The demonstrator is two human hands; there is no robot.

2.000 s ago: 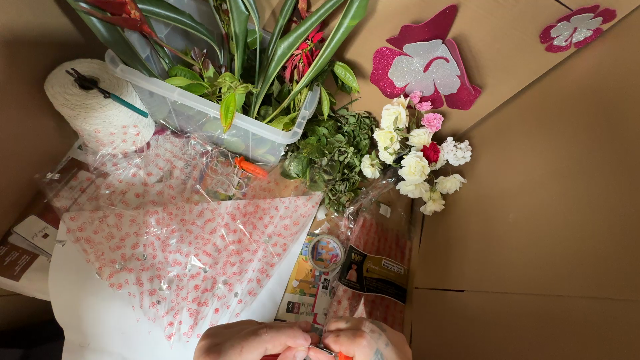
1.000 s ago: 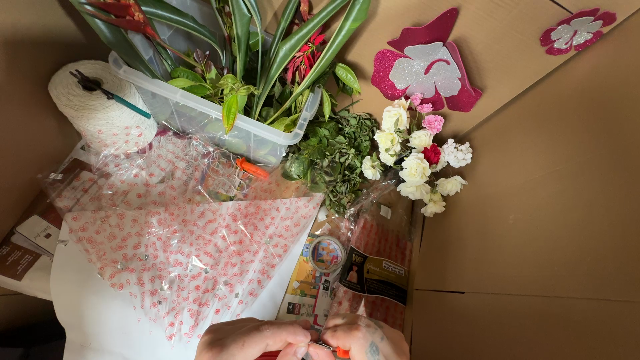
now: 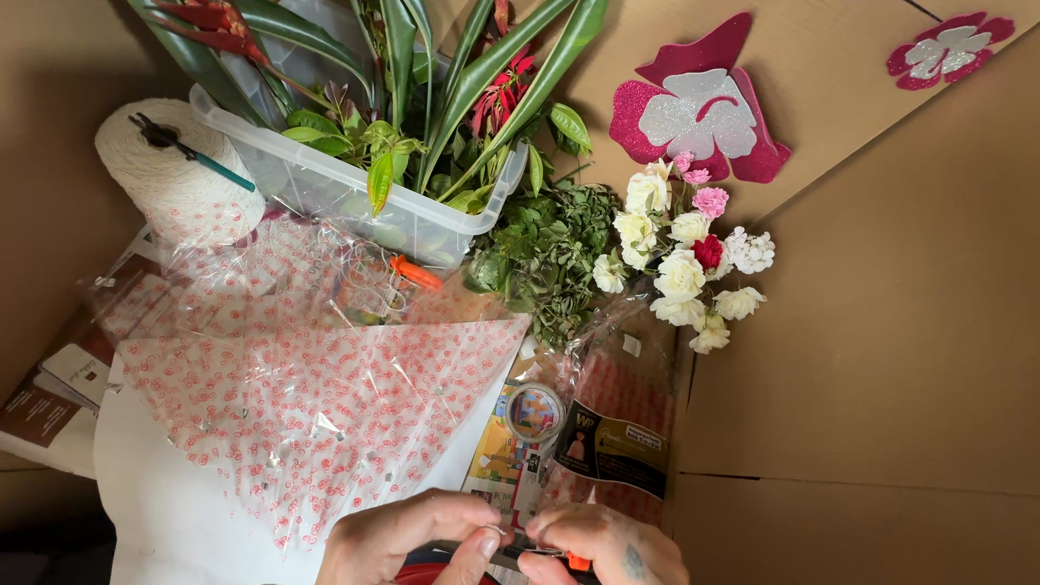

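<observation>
At the bottom edge, my left hand pinches a bit of thin white string between thumb and fingers. Close beside it, my right hand is closed round a small tool with an orange part, mostly hidden by the fingers. Something red lies partly below the left hand. Left of the hands spreads clear cellophane with red swirls. A roll of clear tape lies just above them, next to a printed plastic packet of red-patterned wrap.
A clear plastic bin holds leafy stems and red flowers. White twine stands on a cone, with teal-handled pliers on top. Cut greenery, white and pink flowers, an orange-handled tool and glittery foam flowers lie around.
My hands have moved slightly apart, and the string end at the left fingertips now shows. The surrounding things have stayed put.
</observation>
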